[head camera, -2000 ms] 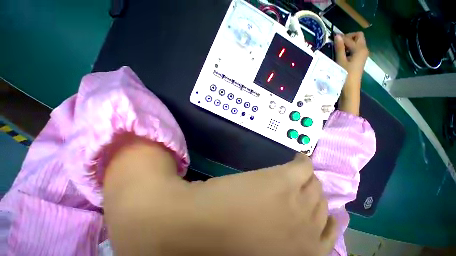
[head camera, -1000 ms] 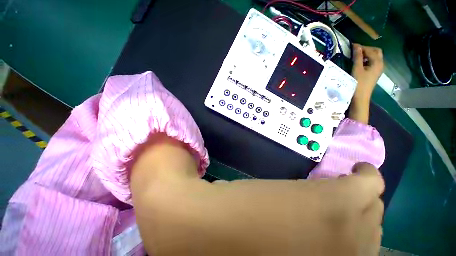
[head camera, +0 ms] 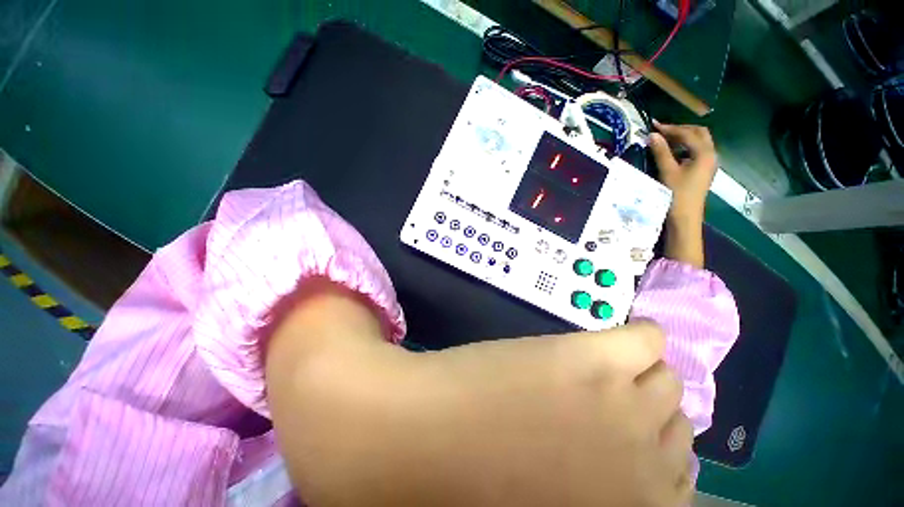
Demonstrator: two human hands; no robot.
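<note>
The white headset tester lies on the black bench mat. Its dark display shows red digits. Round sockets and green push buttons are along its near side. My left hand is large and close to the camera at the bottom, its fingers curled; anything in it is hidden. My right hand is at the tester's far right corner, beside the wiring bundle, fingers bent. I cannot tell whether it holds a wire.
Black cables and a red lead run behind the tester near a wood-edged board. A round wire-cage fan is at the far right. Yellow-black tape shows on the floor at the left.
The view has shifted, showing more behind the tester. My left hand has shifted slightly in view over the tester's near side. My right hand stays at the tester's far corner.
</note>
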